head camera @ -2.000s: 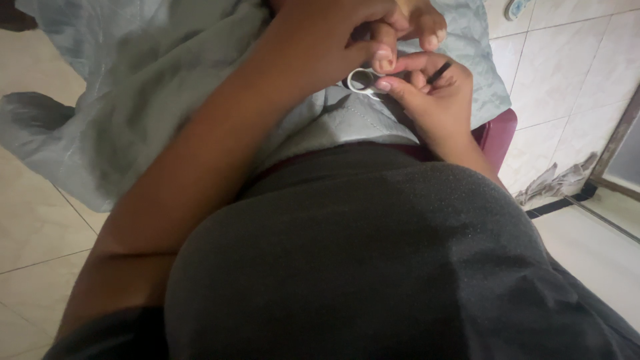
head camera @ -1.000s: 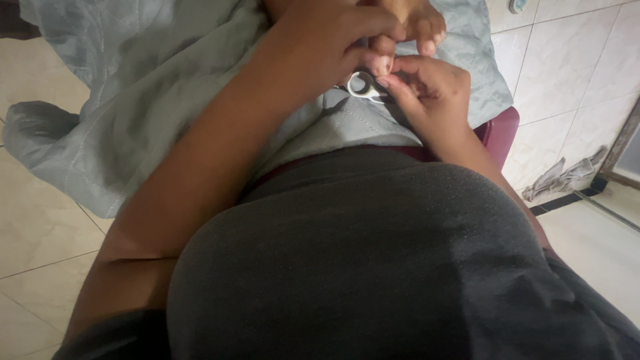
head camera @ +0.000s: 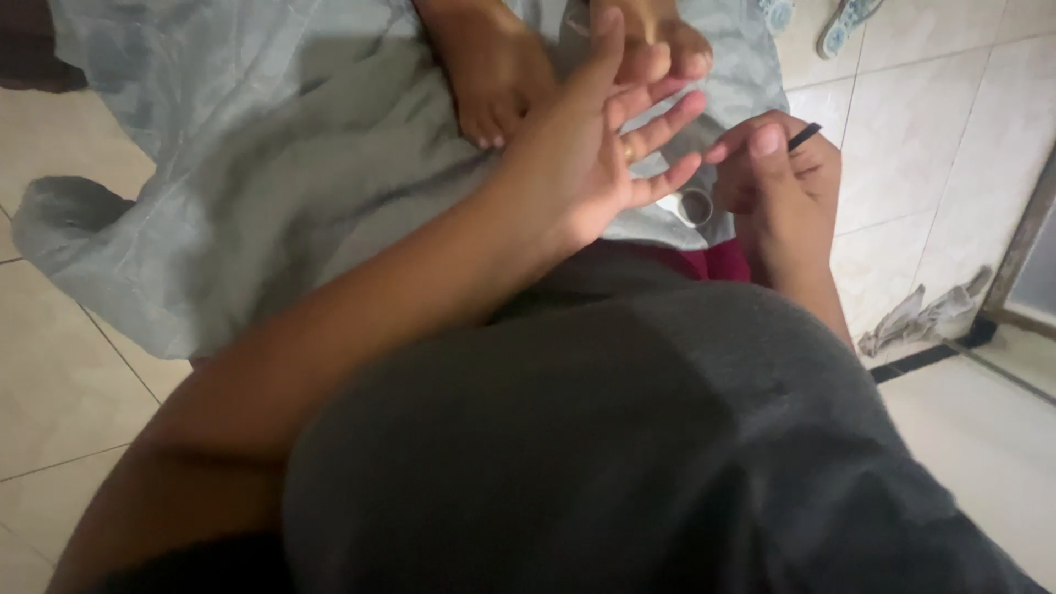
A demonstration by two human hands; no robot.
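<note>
My left hand (head camera: 610, 157) is palm up with its fingers spread and nothing in it; a thin gold-coloured ring is on one finger. Just to its right, my right hand (head camera: 780, 177) is curled, with a thin black strip (head camera: 804, 136) sticking out from its fingers. A small white ring-shaped piece (head camera: 695, 207) shows over the grey-green cloth (head camera: 379, 165), between my left little finger and my right fingers. Whether the right hand touches this piece, I cannot tell. Two bare feet, one (head camera: 499, 74) left of my left hand and one (head camera: 672, 49) beyond its fingertips, rest on the cloth.
Patterned flip-flops (head camera: 841, 29) lie on the tiled floor (head camera: 924, 124) at the upper right. A crumpled grey cloth or wrapper (head camera: 920, 322) is beside a dark floor edge at the right. A dark red surface (head camera: 718, 260) shows beneath the cloth, near my lap.
My hands were together at the white ring-shaped piece; now they are apart. My left hand has turned palm up and spread its fingers. The view has shifted, showing more of the feet.
</note>
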